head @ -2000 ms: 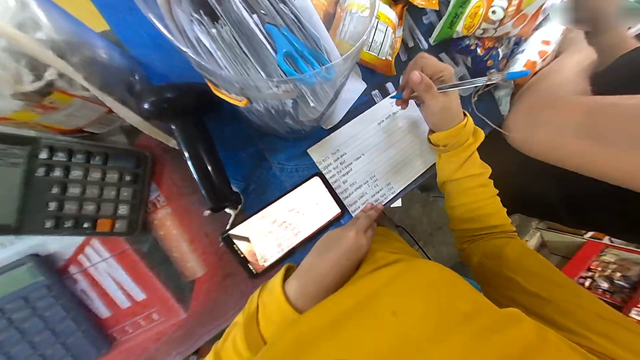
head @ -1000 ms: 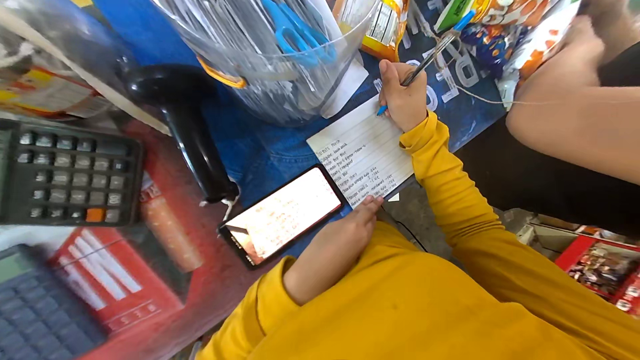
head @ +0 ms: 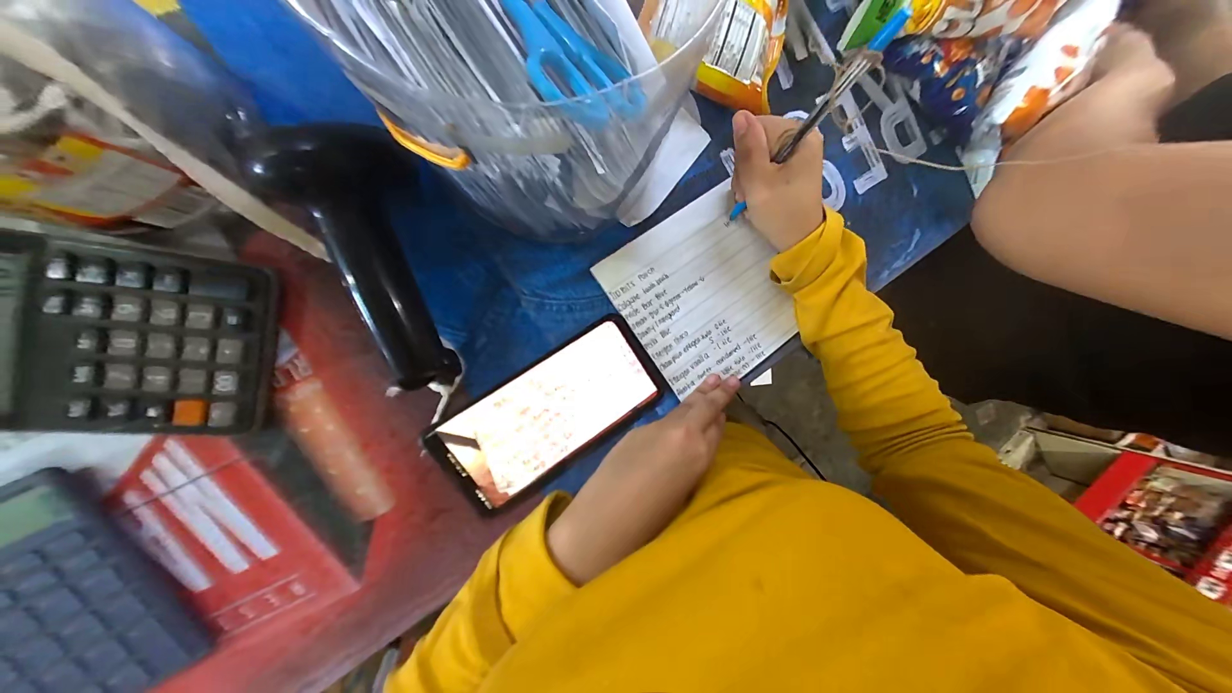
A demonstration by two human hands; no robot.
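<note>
A lined paper sheet (head: 707, 289) with handwriting lies on the blue tabletop. My right hand (head: 782, 183) holds a blue-tipped pen (head: 813, 120), its tip on the upper part of the sheet; a string is tied near the pen's other end. My left hand (head: 664, 462) rests its fingertips on the sheet's lower edge and holds nothing that I can see; its palm side is hidden. Left of the paper lies a smartphone (head: 553, 414), screen up and lit, showing writing too washed out to make out.
A clear plastic tub (head: 539, 183) holds papers and blue scissors (head: 568, 58). Further left are a black handheld scanner (head: 361, 250) and two calculators (head: 144, 337) (head: 87, 587). Snack packets (head: 962, 67) lie at the top right beside another person's arm (head: 1107, 212).
My right hand has moved from above the sheet's upper right corner down to its upper part, with the pen now touching down. The left hand stays at the lower edge.
</note>
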